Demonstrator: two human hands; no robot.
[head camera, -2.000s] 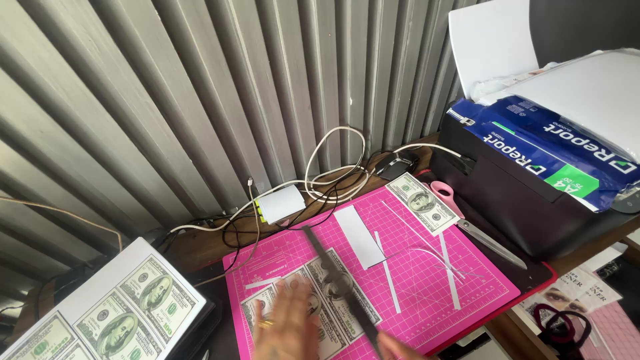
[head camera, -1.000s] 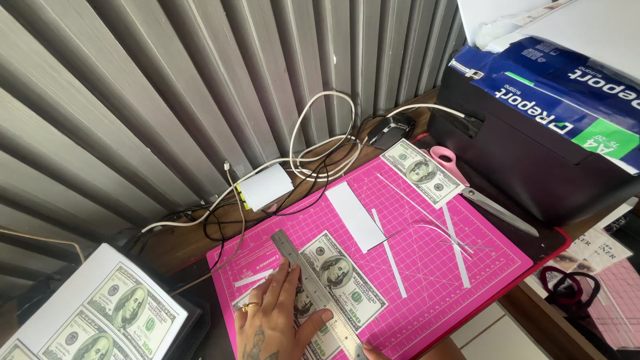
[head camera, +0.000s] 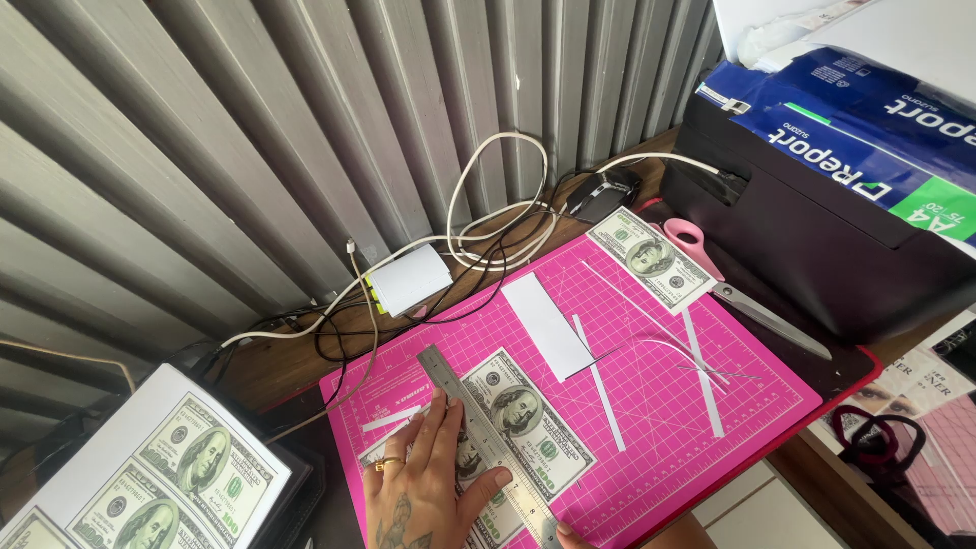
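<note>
My left hand (head camera: 427, 473), with a ring on one finger, presses flat on a steel ruler (head camera: 488, 442) and the printed paper under it. The ruler lies diagonally across printed banknote images on a pink cutting mat (head camera: 648, 488). One printed note (head camera: 526, 419) shows along the ruler's right side; another is partly hidden under the hand. At the bottom edge, my right hand (head camera: 573, 537) touches the ruler's lower end with a fingertip; the rest is out of view. A cut printed note (head camera: 650, 259) lies at the mat's top corner beside scissors with pink handles (head camera: 770, 320).
White paper strips (head camera: 598, 381) and a blank paper piece (head camera: 545, 324) lie on the mat. A sheet of printed notes (head camera: 183, 473) rests at lower left. Cables (head camera: 457, 229), a black mouse (head camera: 602, 194) and a black printer (head camera: 785, 221) bearing a paper pack (head camera: 839, 137) stand behind.
Two seconds ago the ruler lay farther right, across the printed note, with my left hand beside it. It now lies left of that note, under my left hand.
</note>
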